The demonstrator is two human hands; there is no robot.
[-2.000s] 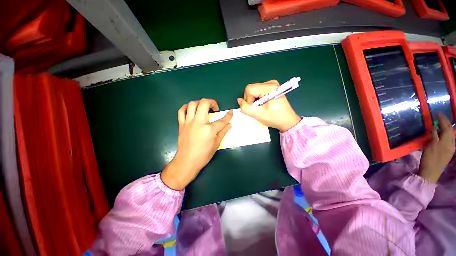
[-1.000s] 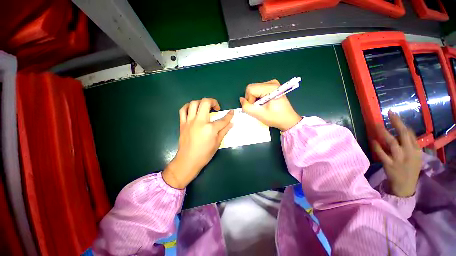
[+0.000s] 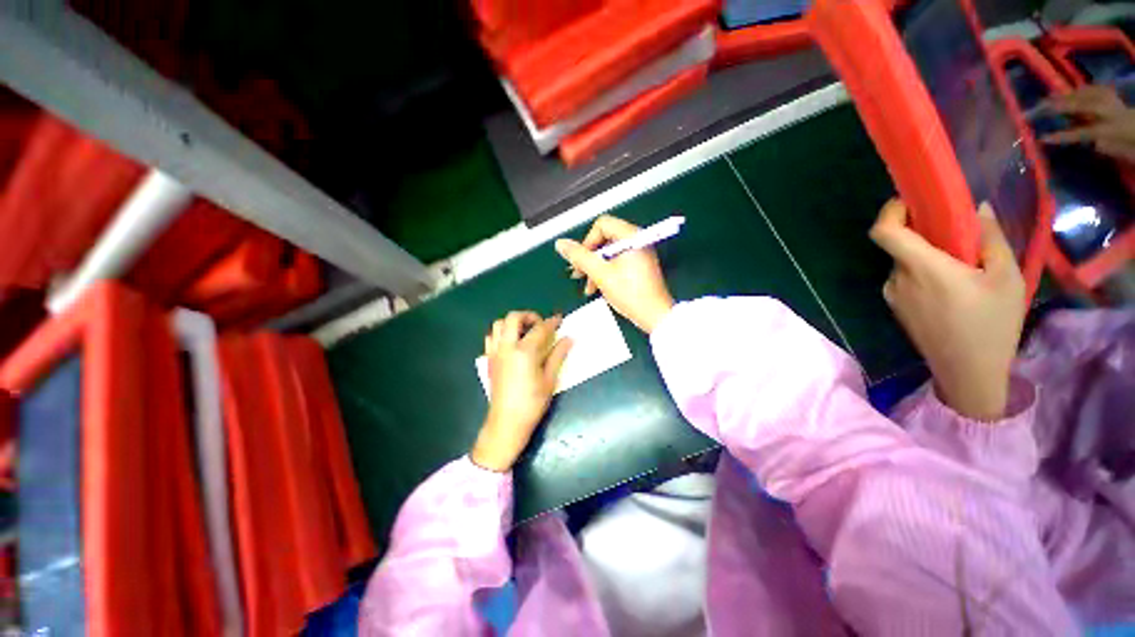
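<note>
A small white slip of paper [image 3: 595, 344] lies on the dark green bench top [image 3: 622, 417]. My left hand [image 3: 520, 373] rests on the left part of the paper, fingers bent, pressing it down. My right hand [image 3: 626, 276] holds a slim white pen [image 3: 644, 237] just above the paper's upper edge. Whether the pen tip touches the paper is hidden by the fingers.
Orange-red foam trays [image 3: 268, 479] are stacked at left, one with a tablet [image 3: 50, 498]. Another person's hand [image 3: 952, 305] at right holds up a framed tablet [image 3: 915, 125]. A further hand [image 3: 1095, 121] is behind it. More trays [image 3: 610, 62] sit on the rear ledge. A grey post [image 3: 212, 156] slants at upper left.
The view has shifted and tilted. My right hand with the pen has moved up toward the paper's upper edge. The neighbour's hand has lifted a framed tablet off the bench.
</note>
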